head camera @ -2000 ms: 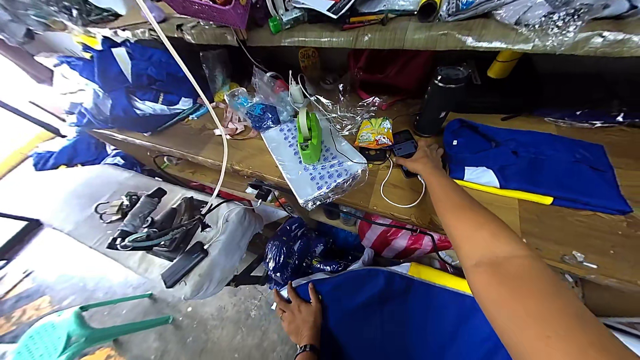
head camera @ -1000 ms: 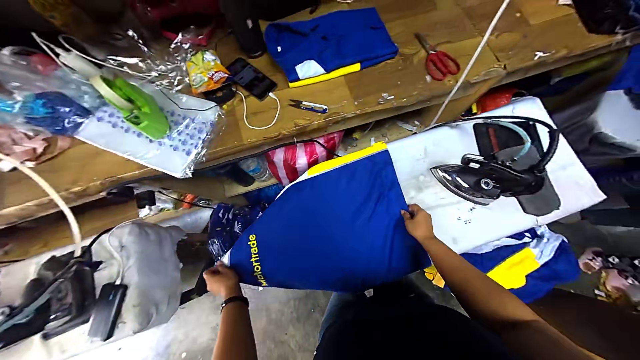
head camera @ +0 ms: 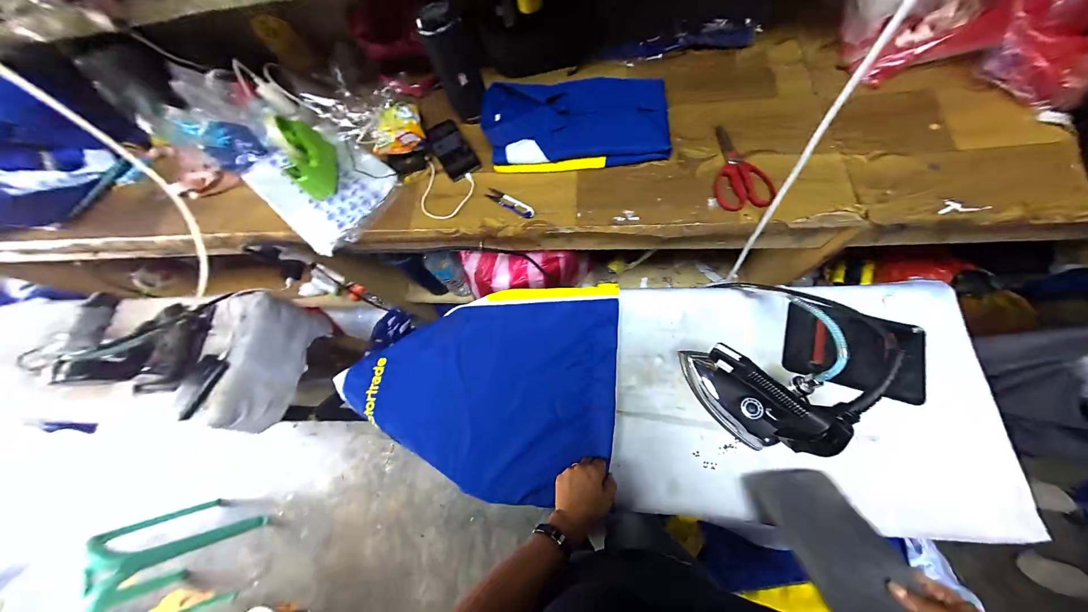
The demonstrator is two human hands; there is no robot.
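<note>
A blue garment with yellow lettering and a yellow strip (head camera: 510,382) is drawn over the narrow end of a white ironing board (head camera: 671,476). My left hand (head camera: 586,490), with a watch on its wrist, grips the garment's near hem. At the lower right my right hand (head camera: 931,595) holds one end of a dark grey flat board (head camera: 824,535), blurred, over the near edge of the ironing board. A black electric iron (head camera: 765,404) lies on the white cover, its cord running over a black rest pad (head camera: 909,365).
A wooden workbench (head camera: 629,200) runs behind, with a folded blue shirt (head camera: 586,119), red-handled scissors (head camera: 742,178), thread snips (head camera: 510,202), a phone (head camera: 452,149) and a green tape dispenser (head camera: 310,161). A white cord crosses at right. A green stool (head camera: 170,544) stands lower left.
My right hand has left the garment and now holds the dark board at the lower right. My left hand has moved from the lettered end to the near hem.
</note>
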